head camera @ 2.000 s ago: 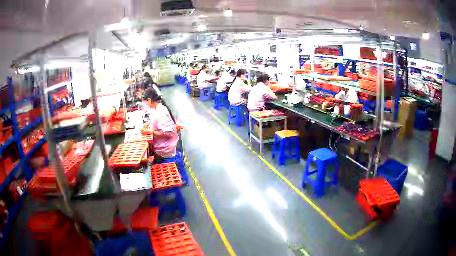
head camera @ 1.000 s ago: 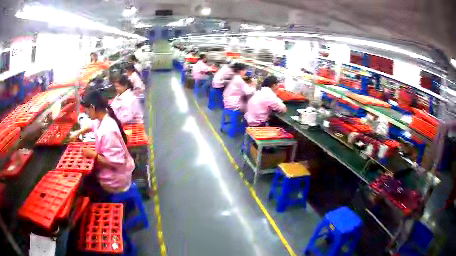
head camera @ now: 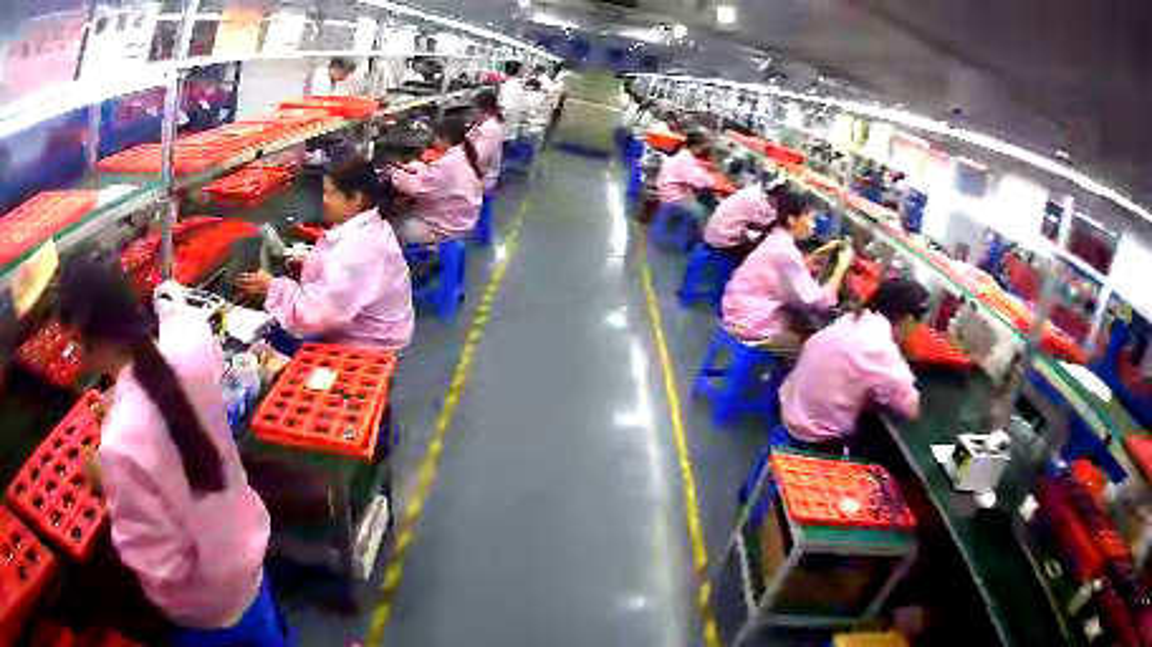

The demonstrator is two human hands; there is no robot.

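Observation:
Neither of my hands shows. An orange-red compartment tray [head camera: 325,394] lies on a small stand left of the aisle, with dark round units in its cells and a white slip on top. Another orange-red tray [head camera: 843,490] lies on a metal-framed stand at the right, also with a small white slip. A tilted tray [head camera: 63,474] with dark round units is at the far left beside a seated person.
A grey aisle floor [head camera: 543,442] runs ahead between yellow lines. Seated people in pink smocks [head camera: 348,284] line both sides, on blue stools [head camera: 442,272]. A green-topped bench [head camera: 960,506] runs along the right. Shelves with red trays [head camera: 215,145] stand at the left.
The view has moved forward along the aisle and turned left. The people and tray stands are nearer. The blue stools at the right front have left the view.

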